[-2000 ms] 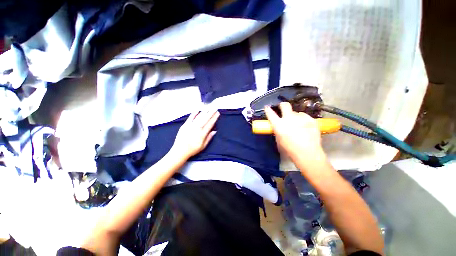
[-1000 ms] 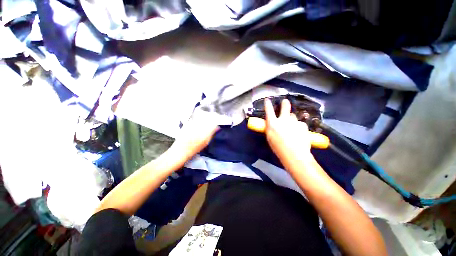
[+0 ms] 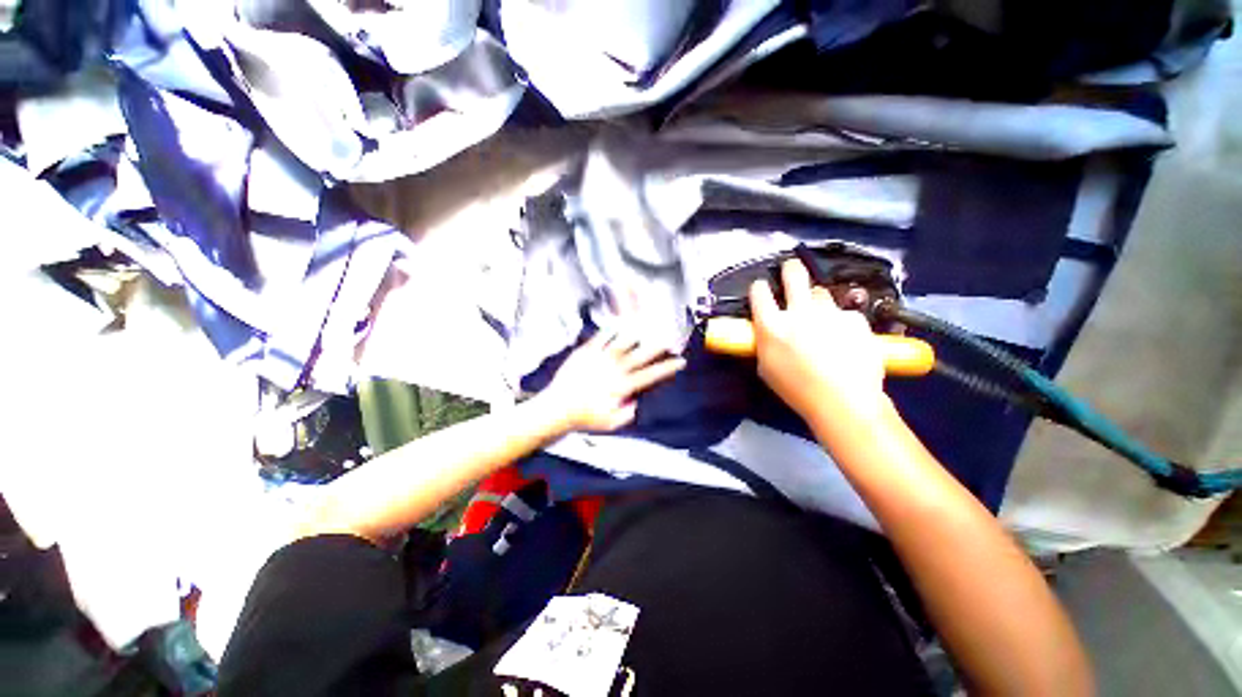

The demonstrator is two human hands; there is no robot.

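Observation:
My right hand (image 3: 817,341) is closed on the orange-yellow handle of the steam iron (image 3: 804,279). The iron's dark body stands on the garment, over navy and pale cloth; its soleplate contact is hidden. My left hand (image 3: 606,381) lies with fingers spread on the navy panel (image 3: 674,409), just left of the iron, near bunched grey-white fabric (image 3: 620,245). A dark navy rectangle, like a pocket piece (image 3: 994,225), lies on pale cloth to the right behind the iron.
A teal and black hose (image 3: 1110,436) runs right from the iron. A tangled heap of pale and navy pieces (image 3: 293,109) fills the far left. The pale pressing table cover (image 3: 1090,477) shows at right. A white tag (image 3: 572,643) is at my lap.
The view has shifted left since the first frame. Since one second ago, my left hand has moved right, its fingers now spread on the navy cloth. My right hand still holds the iron.

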